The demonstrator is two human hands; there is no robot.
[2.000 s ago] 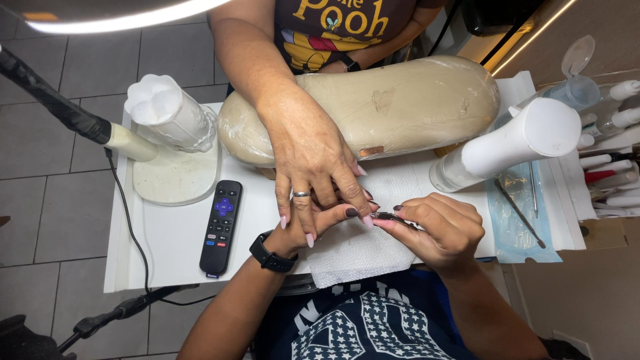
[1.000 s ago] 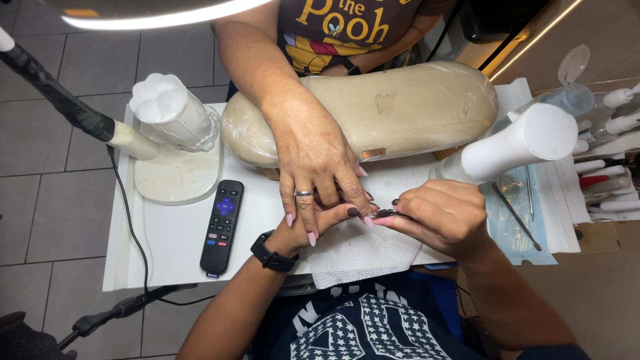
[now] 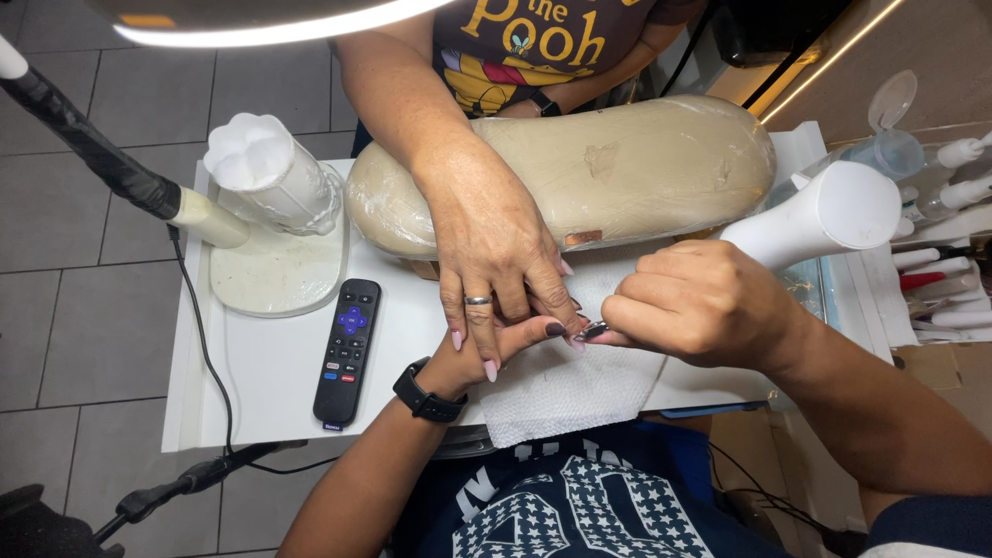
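Another person's hand [image 3: 496,232], with a ring and long pale pink nails, reaches over a plastic-wrapped beige armrest cushion [image 3: 620,163]. My left hand [image 3: 496,349], a black watch on its wrist, holds that person's index finger, with my dark-nailed thumb on top and my other fingers largely hidden beneath. My right hand [image 3: 690,306] is closed around a small metal tool [image 3: 594,329], perhaps a cuticle nipper. Its tip is at the held finger's nail; most of the tool is covered by my fingers. A white paper towel [image 3: 566,395] lies under the hands.
On the white table [image 3: 263,395] are a black remote control [image 3: 347,353], a lamp base [image 3: 279,271] and a white ornate holder [image 3: 267,174]. A white bottle [image 3: 821,213] stands right beside my right hand. Brushes and pump bottles [image 3: 961,167] crowd the far right. A lamp [image 3: 271,19] hangs overhead.
My right hand has lifted and turned at the wrist, its knuckles now nearer the white bottle. My left hand and the other person's hand have barely moved.
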